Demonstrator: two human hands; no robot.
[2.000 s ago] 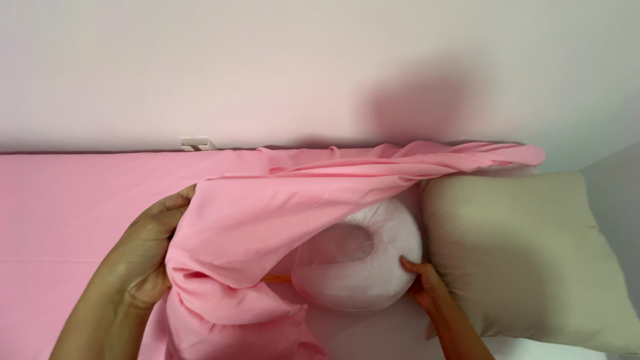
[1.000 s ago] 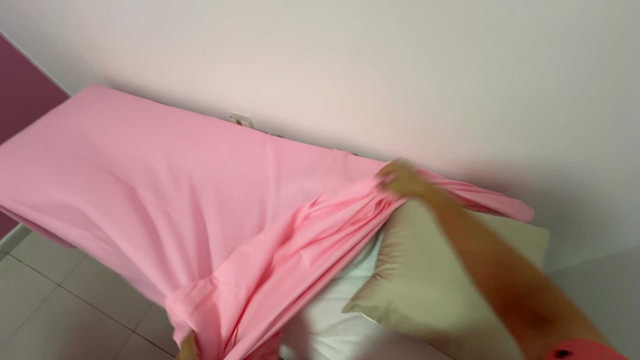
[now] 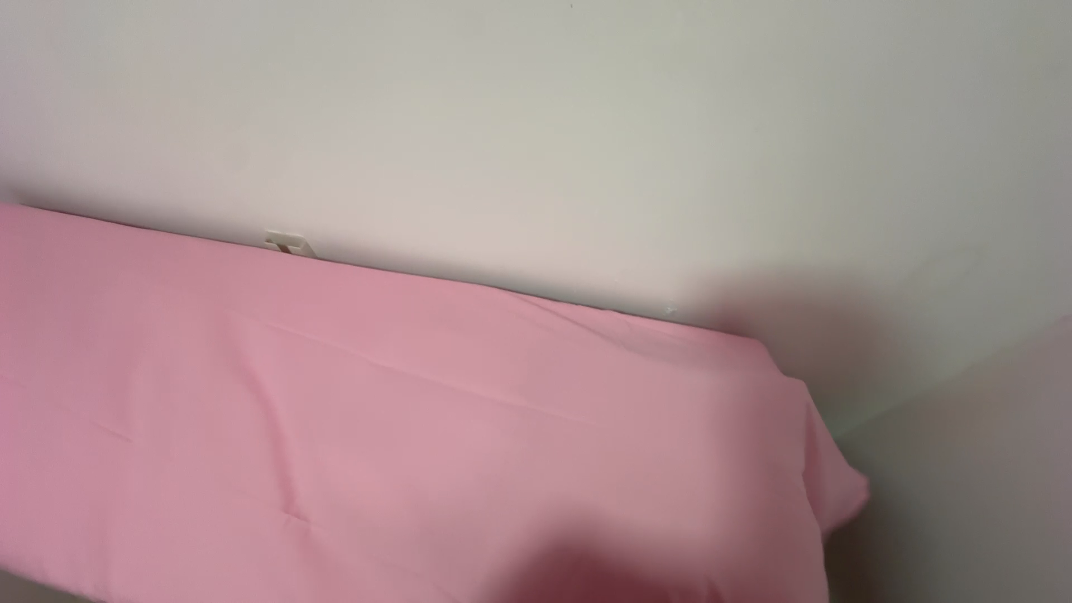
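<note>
Neither my left hand nor my right hand shows in the head view. A pink sheet [image 3: 435, 419] lies spread over the bed, from the left edge to the right end, where its corner hangs down in a fold. A few creases run across it. The beige pillow and the white ring-shaped cushion are out of sight; whether they lie under the sheet cannot be told. A dark shadow falls on the sheet at the bottom.
A pale wall [image 3: 536, 151] runs along the bed's far side, with a wall socket [image 3: 289, 243] just above the sheet's edge. A second wall [image 3: 988, 469] meets it at the right, beyond the bed's end.
The sheet, earlier bunched and held in my hands, now reaches over the right end, where the pillow showed. Both hands have left the view. The view has shifted.
</note>
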